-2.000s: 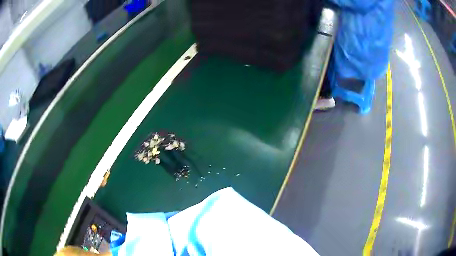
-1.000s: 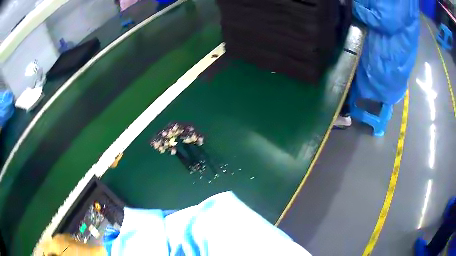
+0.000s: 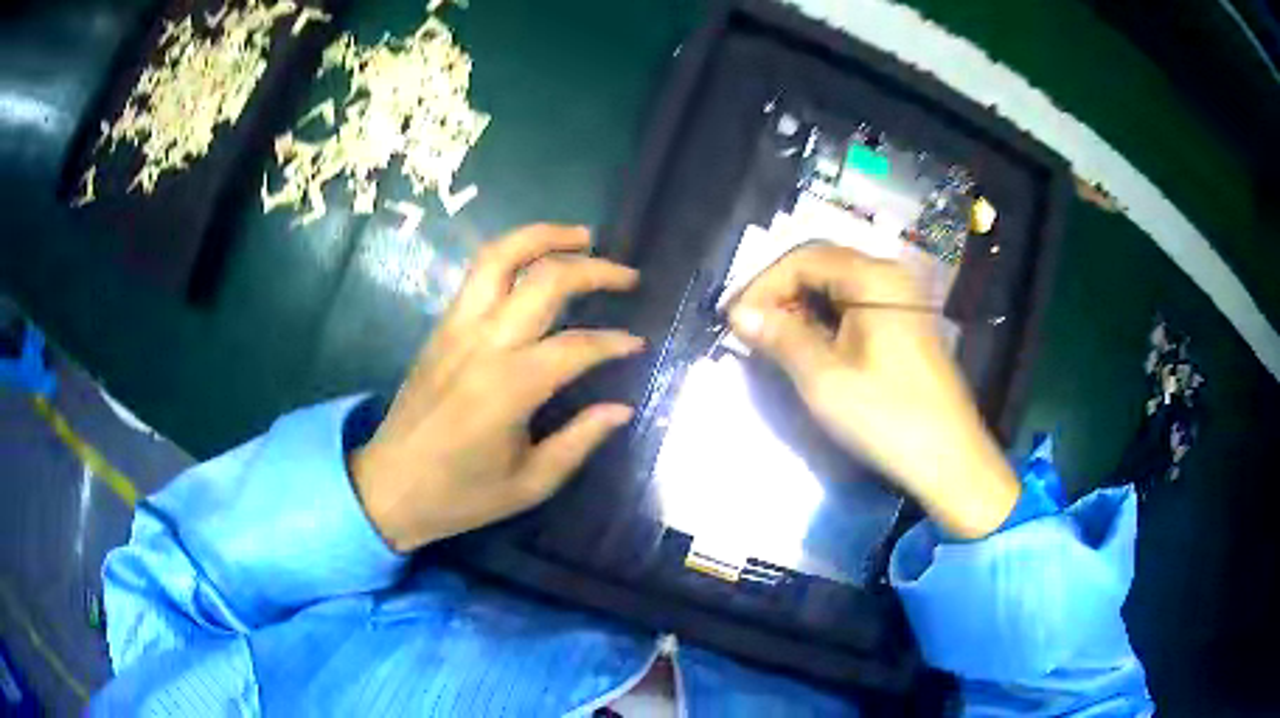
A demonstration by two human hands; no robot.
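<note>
An open tablet (image 3: 856, 540) lies in a black foam tray (image 3: 1032, 281) in front of me. A bright white sheet (image 3: 737, 456) glares over its middle. The circuit board with a teal patch (image 3: 868, 161) is at its top end. My right hand (image 3: 870, 372) is over the tablet, thumb and fingertips pinched at its left edge. A thin dark wire shows at that hand, so it seems to hold an antenna with cable; the small part itself is hidden. My left hand (image 3: 491, 386) is over the tray's left side, fingers spread, holding nothing.
Cream-yellow pieces (image 3: 400, 119) are heaped on the green surface at the upper left. A black tray (image 3: 169, 246) beside them holds more cream pieces. A pile of small dark and silver parts (image 3: 1172, 393) lies at the right. A white stripe (image 3: 1109, 175) runs behind the tray.
The view has swung from the bench's right side and floor down to the tray. Both hands and the whole tablet are now in view; before, only part of a hand and the tray's corner showed.
</note>
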